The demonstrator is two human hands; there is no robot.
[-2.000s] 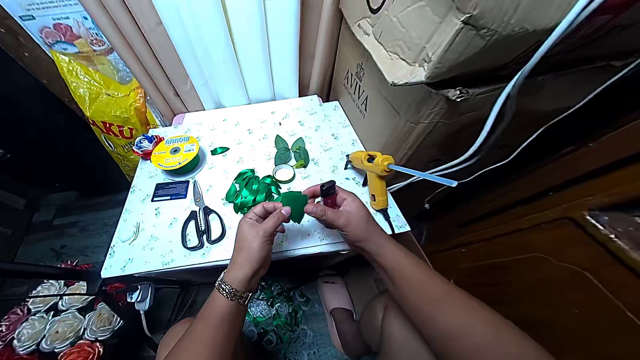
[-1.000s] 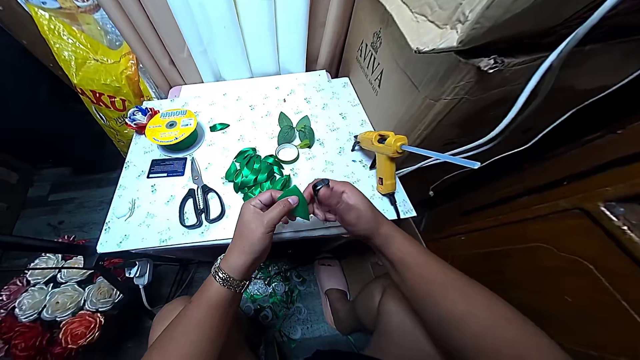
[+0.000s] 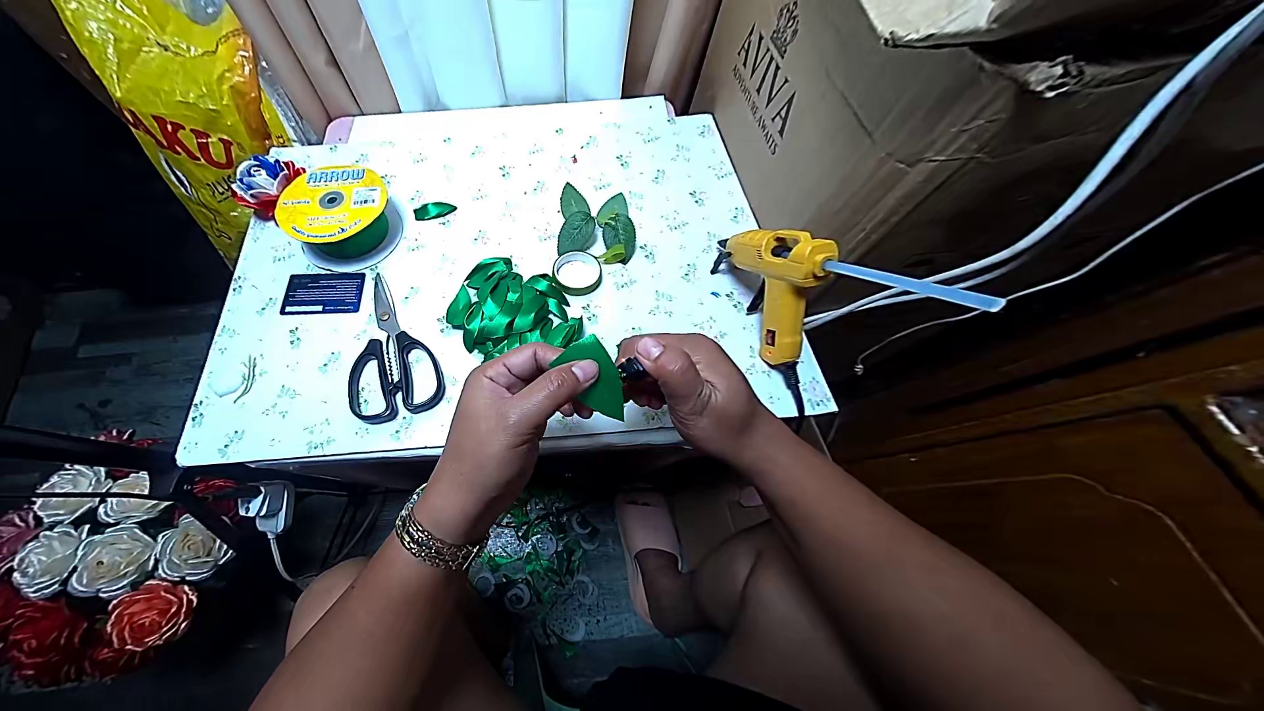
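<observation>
My left hand [image 3: 518,400] pinches a green ribbon piece [image 3: 592,375] with a pointed lower end, above the table's front edge. Close beside it, my right hand [image 3: 696,390] is closed around a lighter, of which only the dark top [image 3: 632,368] shows. A pile of glossy green ribbon pieces [image 3: 509,308] lies just behind my left hand. Behind the hands are a roll of tape [image 3: 577,274] and artificial green leaves [image 3: 595,225]. Black-handled scissors [image 3: 393,360] lie to the left of the pile, and a single folded green ribbon piece [image 3: 434,210] lies farther back.
A yellow hot glue gun [image 3: 783,286] with a glue stick stands at the table's right edge, its cord hanging down. A ribbon spool [image 3: 336,212], a ribbon flower [image 3: 265,185] and a dark card [image 3: 323,293] are at the left. Cardboard boxes [image 3: 839,128] flank the right side. Ribbon roses [image 3: 114,561] sit lower left.
The lighter's red body showed in my right hand two seconds ago; now my fingers cover it. The green piece is turned differently in my left fingers.
</observation>
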